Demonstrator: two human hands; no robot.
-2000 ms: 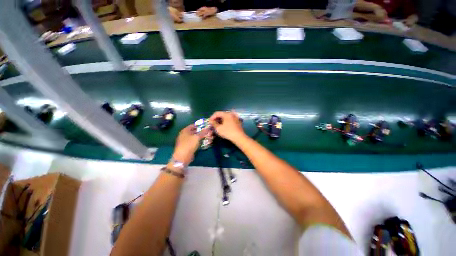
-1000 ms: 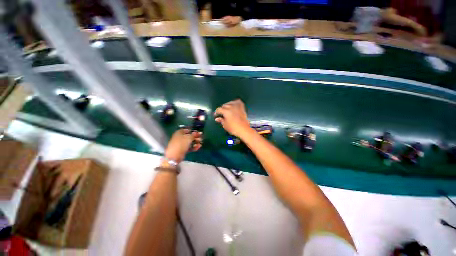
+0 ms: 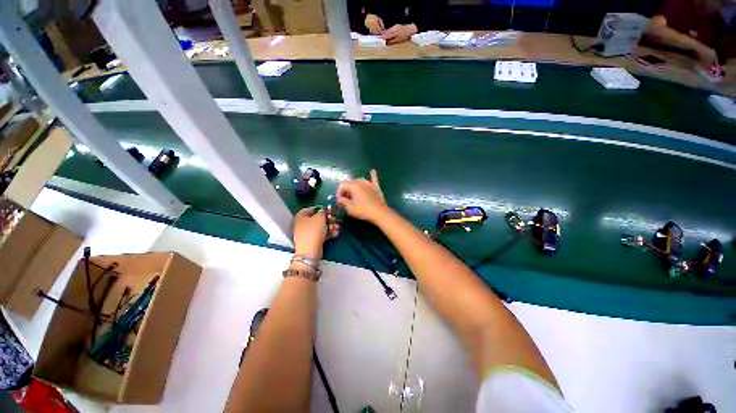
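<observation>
My left hand [image 3: 315,230] and my right hand [image 3: 360,198] are close together over the near edge of the green conveyor belt [image 3: 452,161]. The left fingertips pinch a small circuit board [image 3: 331,211], mostly hidden by the fingers. My right fingertips are at the same board; whether they grip it is unclear. Black cable leads [image 3: 373,270] hang below the hands towards the white bench. A black-and-yellow battery unit [image 3: 462,216] lies on the belt right of my hands, and another black unit [image 3: 545,231] lies farther right, a small board beside it.
An open carton [image 3: 145,355] with green boards and black leads stands at left. White frame posts [image 3: 194,121] rise left of my hands. More black units [image 3: 307,183] lie along the belt. White trays [image 3: 515,72] lie on the far belt, with other people's hands [image 3: 389,31] beyond.
The view has swung left, showing more of the carton. My hands, apart a second ago, are together again. The black-and-yellow unit that was by my right hand now lies clear of it on the belt.
</observation>
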